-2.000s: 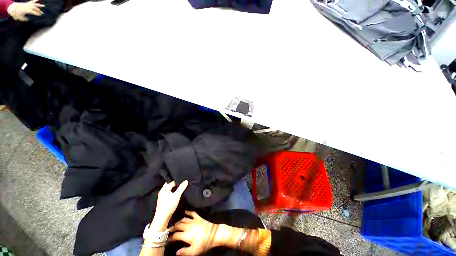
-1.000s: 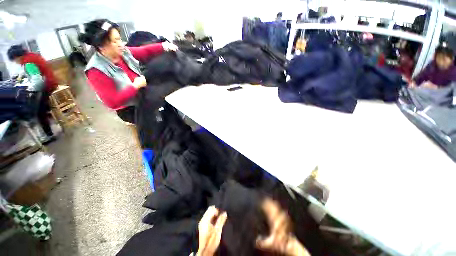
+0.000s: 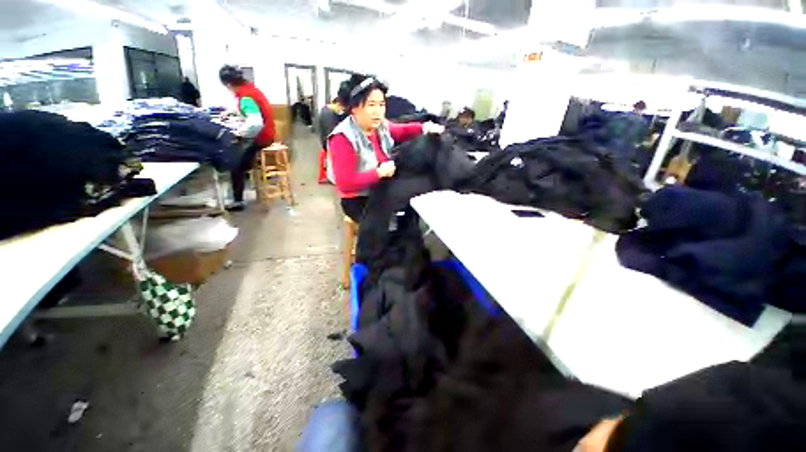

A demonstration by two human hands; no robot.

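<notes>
Black coats (image 3: 398, 318) run from the blue crate (image 3: 356, 287) towards me and cover the bottom middle of the view, with a bit of blue cloth at their left. A small strip of skin, seemingly my right hand or wrist (image 3: 603, 436), shows at the bottom edge beside a large black sleeve or cloth (image 3: 716, 406). It is blurred and cut off, so its fingers and any hold are hidden. My left hand is not in view.
A white table (image 3: 495, 234) carries black coats (image 3: 557, 181), navy garments (image 3: 698, 243) and a thin black rectangle (image 3: 528, 213). A seated person in red sleeves (image 3: 358, 168) handles black cloth. Another table (image 3: 53, 243) with dark piles stands left, a checkered bag (image 3: 166, 305) below it.
The view has swung up and left, away from the lap. Both hands were on the black cloth; now only a strip of skin shows. The red stool and grey garments are out of view.
</notes>
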